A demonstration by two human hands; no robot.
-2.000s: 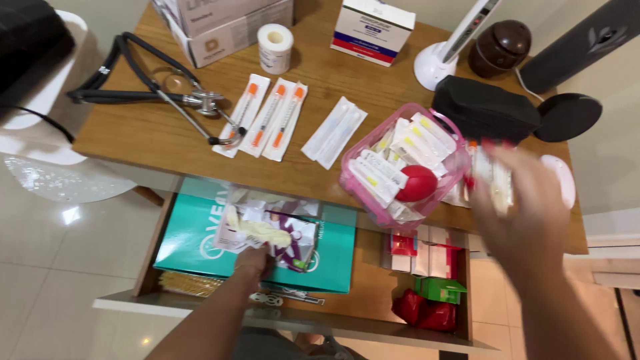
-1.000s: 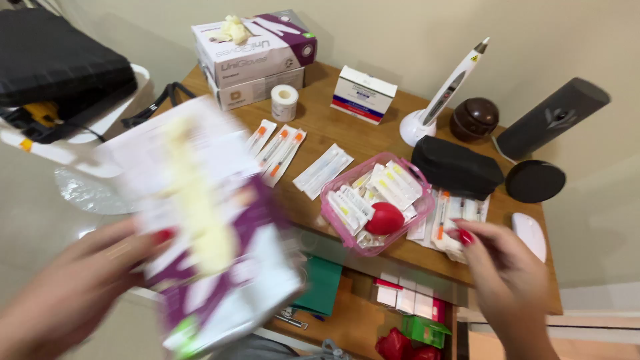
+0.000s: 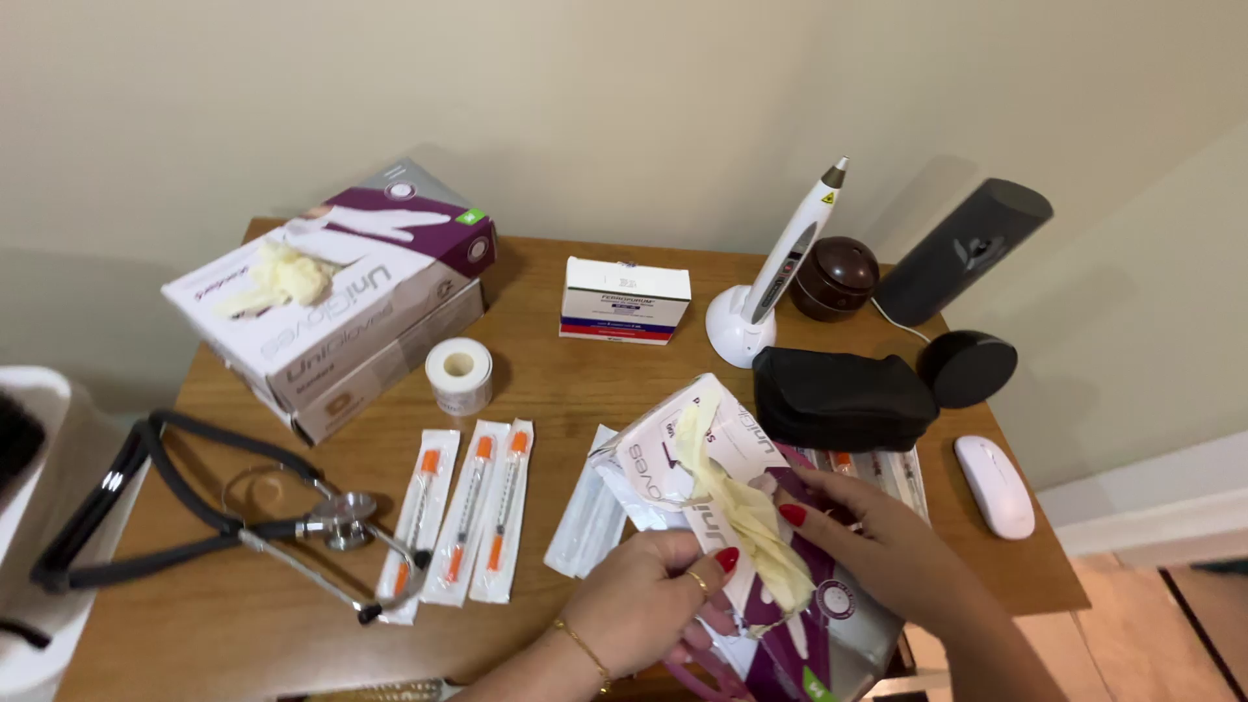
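Observation:
My left hand (image 3: 648, 604) grips the near left side of a purple and white Unigloves glove box (image 3: 712, 439), its thumb by the opening. My right hand (image 3: 868, 546) holds the box's right side, fingertips at the glove. Pale yellow latex gloves (image 3: 746, 522) stick out along the box's top face. The box is tilted above the desk's front edge and hides most of a pink basket (image 3: 707, 678). Packaged syringes (image 3: 468, 512) and clear-wrapped packets (image 3: 588, 517) lie to the left of the hands.
Two stacked glove boxes (image 3: 341, 283), a crumpled glove (image 3: 283, 278) on top, stand back left. Around are a stethoscope (image 3: 341, 522), tape roll (image 3: 458, 375), medicine carton (image 3: 624, 302), white pen-shaped device (image 3: 780, 263), black case (image 3: 843, 395), dark cylinder (image 3: 960, 253) and white mouse (image 3: 994, 487).
The glove box, in my left hand one second ago, has moved right over the basket. My right hand has closed onto its right side. The view has tilted up.

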